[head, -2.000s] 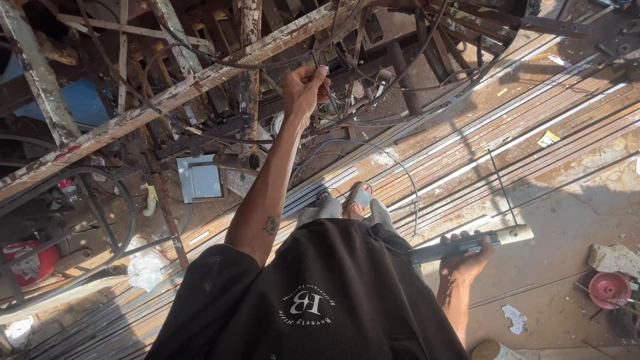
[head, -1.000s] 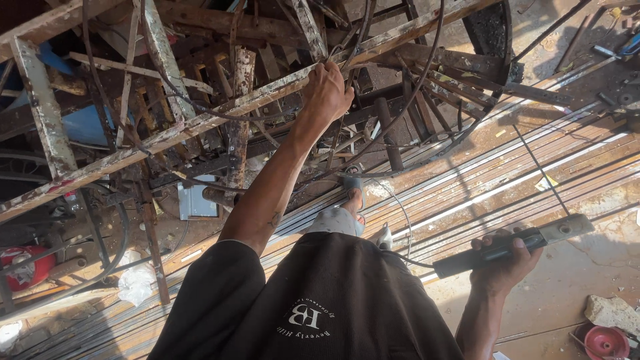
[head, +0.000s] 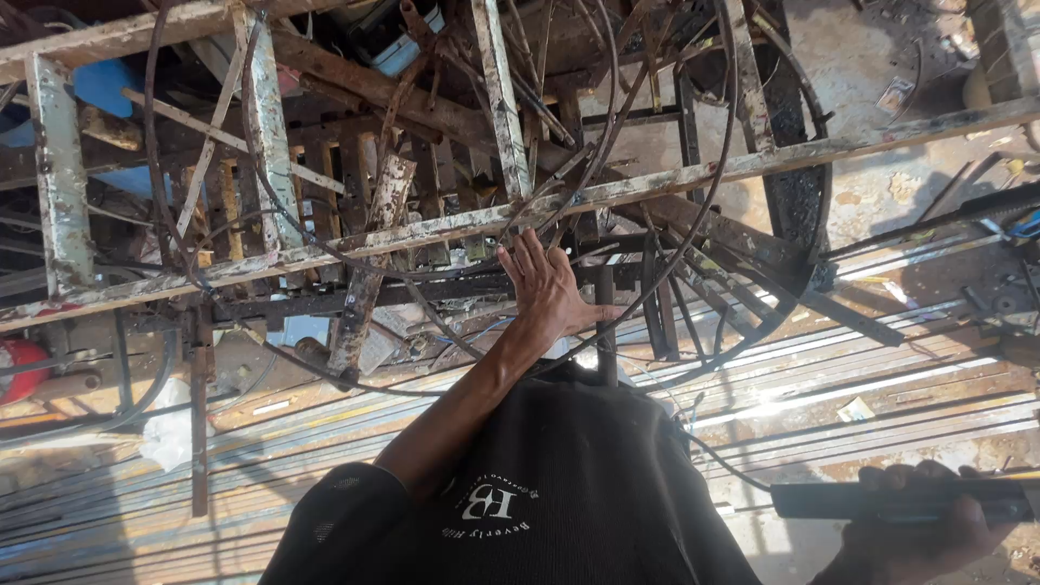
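My left hand (head: pixel 543 284) is stretched forward with its back up and its fingers and thumb spread. Its fingertips lie at the lower edge of a rusty, paint-chipped metal frame (head: pixel 650 185), beside thin dark cables (head: pixel 708 203); whether they touch the frame or the cables I cannot tell. Nothing shows in that hand, though its palm is hidden. At the lower right my right hand (head: pixel 918 520), blurred and in shadow, is closed around a dark corded hand tool (head: pixel 853 500). The tool's cord runs left toward my shirt, and its far end reaches the view's right edge.
Tangled scrap metal lies beyond and under the frame, with a dark curved metal rim (head: pixel 800 236) to the right. Long thin metal bars (head: pixel 325 439) cover the floor beside me. A rusty upright bar (head: pixel 200 422) and a red round object (head: pixel 20 370) are at the left.
My left hand was raised with fingers pinched, then bent at the frame's rail; now its fingers are spread just below the rail. My right hand, still on the tool, has moved toward the right edge.
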